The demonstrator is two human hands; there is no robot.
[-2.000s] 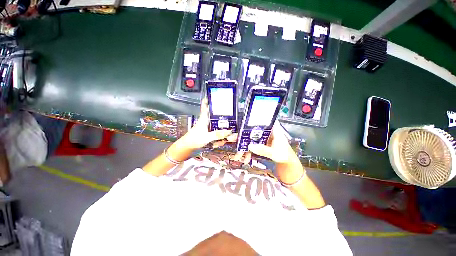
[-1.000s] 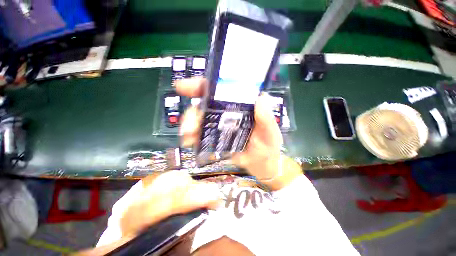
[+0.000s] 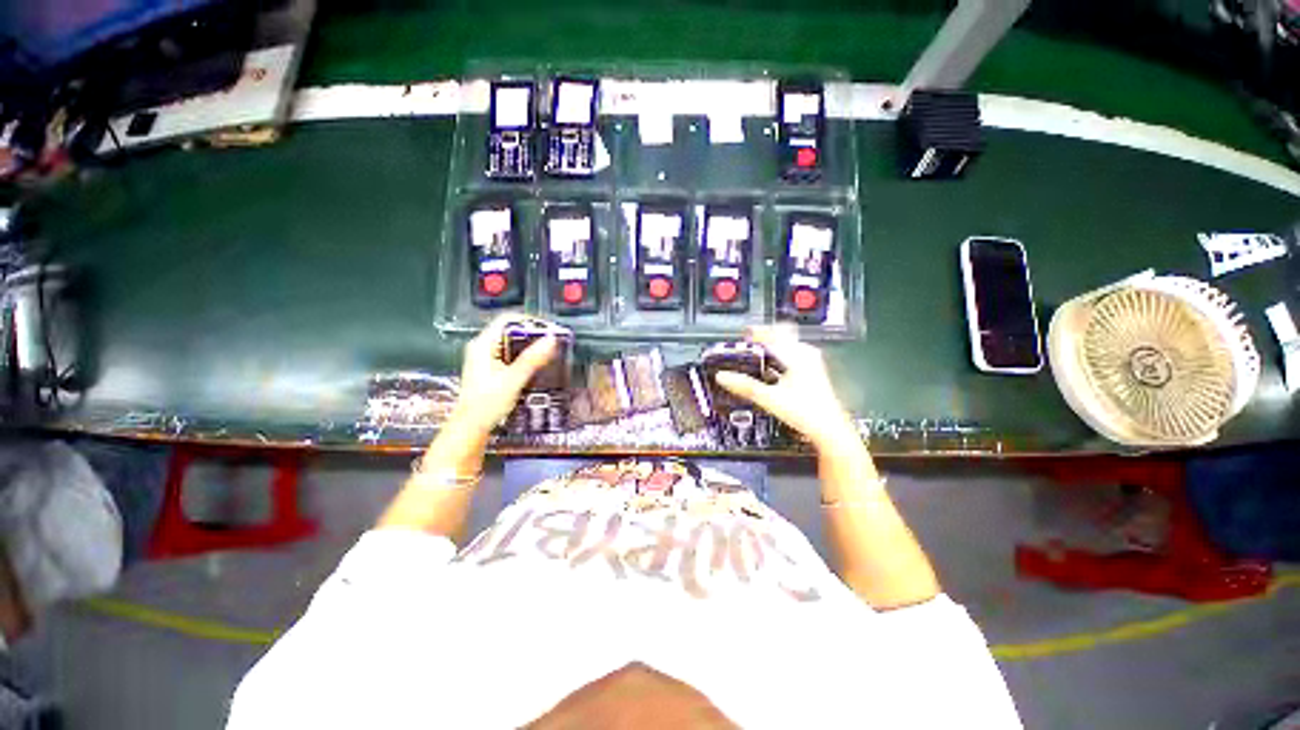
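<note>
My left hand (image 3: 502, 374) holds a black keypad phone (image 3: 542, 407) low at the bench's front edge, its screen dark. My right hand (image 3: 787, 382) holds a second keypad phone (image 3: 744, 419) there, screen also dark. Small brown-dark batteries (image 3: 627, 388) lie between the hands. Behind them is a clear plastic tray (image 3: 642, 194). Two face-up keypad phones (image 3: 573, 129) with white screens stand at its back left. Face-down phones (image 3: 660, 257) with red spots fill the front row, and one more lies at the back right. White slips (image 3: 726, 130) show in the back row.
A smartphone (image 3: 1001, 305) lies right of the tray, beside a round cream fan (image 3: 1152, 365). A black ribbed block (image 3: 941, 134) stands by the metal post (image 3: 962, 54). A printed paper strip (image 3: 1242, 253) lies behind the fan. Red stools (image 3: 228, 499) stand below the bench.
The phones have come down from in front of my chest and face to the bench edge. My hands have moved apart. The screens, lit before, now look dark. The whole tray is in view again.
</note>
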